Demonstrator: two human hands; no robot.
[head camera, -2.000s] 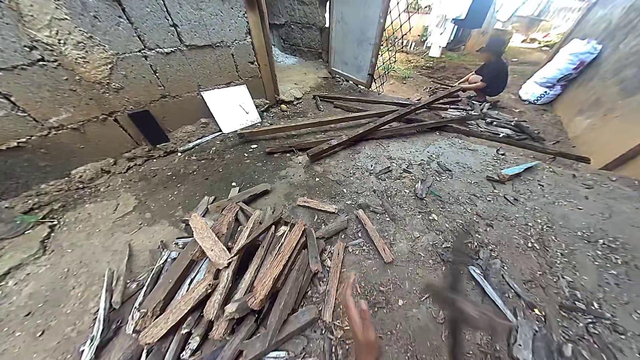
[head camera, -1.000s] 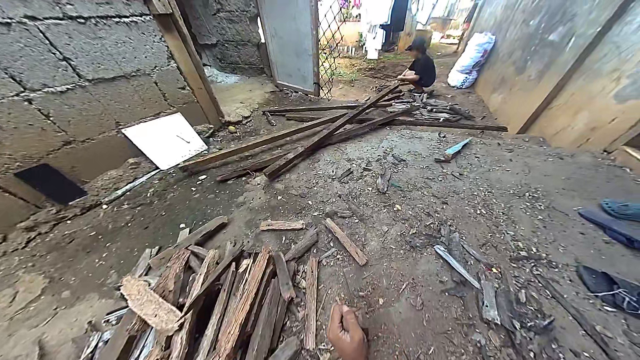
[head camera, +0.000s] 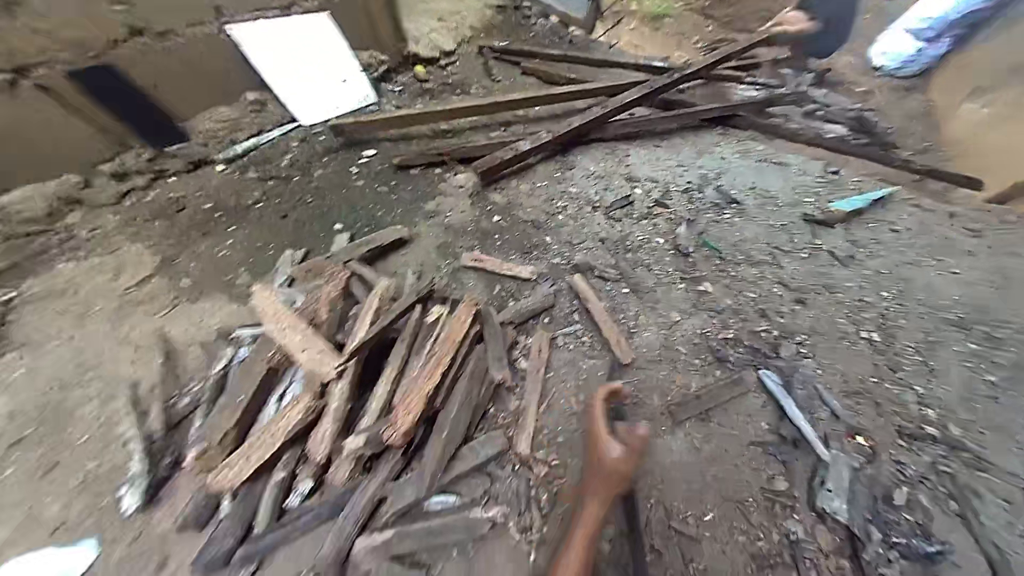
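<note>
My left hand reaches in from the bottom, right of a heap of split wood pieces. Its fingers are curled, with a gap between forefinger and thumb, and no held piece shows. A dark, thin, blurred strip runs beside the wrist and appears again above the fingers; whether the hand touches it I cannot tell. A narrow wood piece lies left of the hand, another beyond the fingertips. To the right, a flat, dull piece of wood lies on the dirt. My right hand is out of view.
Long dark wooden beams lie crossed at the back, where another person's hand touches one end. A white panel leans by the wall. At right lie a pale stick, debris and a light-blue fragment; a white sack stands farther back.
My left hand's fingers, bunched together a second ago, are now parted from the thumb. A flat wood piece now shows on the dirt right of the hand. The view has tilted down.
</note>
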